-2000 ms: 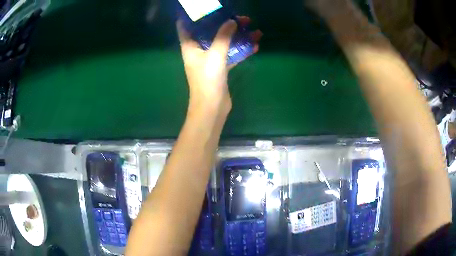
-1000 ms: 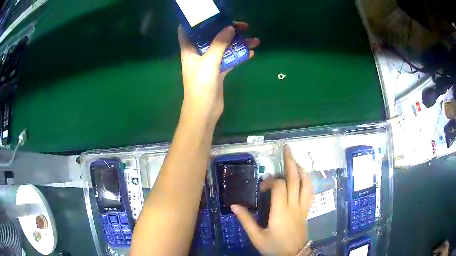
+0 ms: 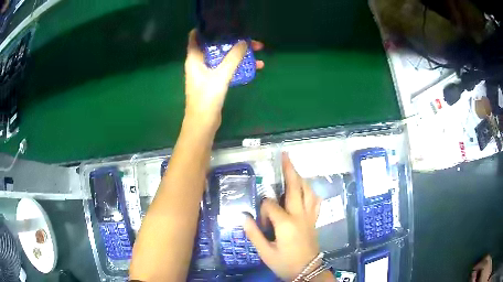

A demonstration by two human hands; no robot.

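My left hand (image 3: 212, 69) is shut on a blue keypad phone (image 3: 230, 61) above the green belt; its screen is dark and its top is cut off by the frame edge. My right hand (image 3: 287, 220) is over the clear blister tray (image 3: 325, 132), its thumb at a blue phone (image 3: 238, 220) lying in a pocket, whose screen has pale glare. The fingers are spread and no held object is visible. My left forearm partly covers another phone (image 3: 203, 234). A phone with a lit white screen (image 3: 375, 195) lies at the tray's right, one with a dark screen (image 3: 112, 215) at its left.
The green belt (image 3: 309, 88) runs beyond the tray. A white label (image 3: 330, 211) lies in a pocket beside my right hand. A round white disc (image 3: 37, 236) is at left. Dark phone rows (image 3: 14, 82) stand far left. Another person's hand (image 3: 483, 270) shows at lower right.
The held phone's screen has turned from lit white to dark, and the central tray phone's screen has become paler. The tray has shifted left in view. My right hand came from over the belt to the tray.
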